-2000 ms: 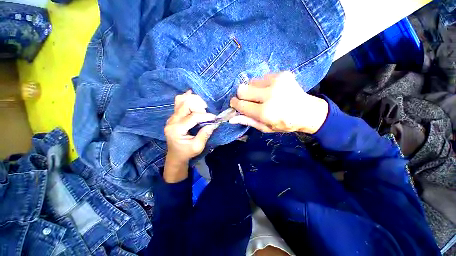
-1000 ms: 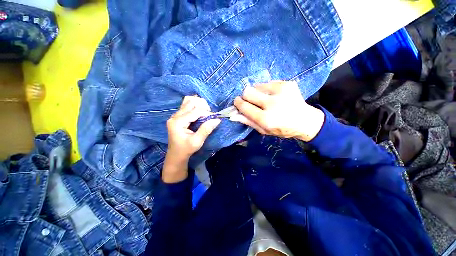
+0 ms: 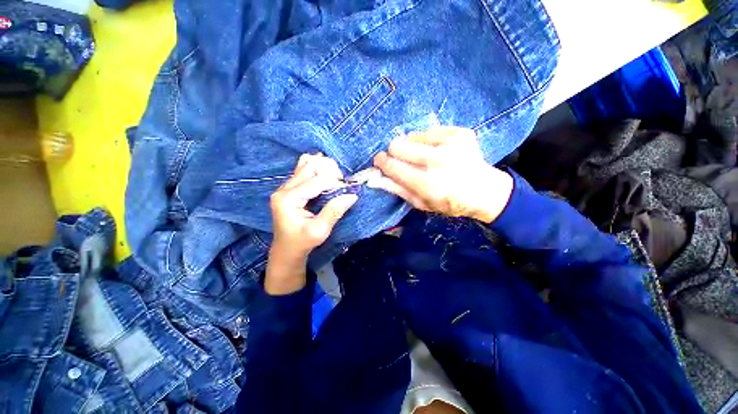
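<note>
A blue denim jacket lies across the table's edge and over my lap, with a narrow stitched welt pocket facing up. My left hand pinches a small dark piece of the denim edge between thumb and fingers. My right hand is close to it, almost fingertip to fingertip, with its fingers closed at the same edge. A small bright sliver shows at the right fingertips; most of what that hand holds is hidden, and I cannot tell it clearly.
Yellow and white tabletop lies under the jacket. A pile of denim jackets is at lower left. A patterned dark pouch is at far left. Speckled tweed garments and a shiny blue object are at right. Thread clippings lie on my dark clothes.
Over the last two seconds the jacket and pouch have shifted slightly in view. Both hands stay at the same edge; the metal blades seen between them earlier are now mostly hidden.
</note>
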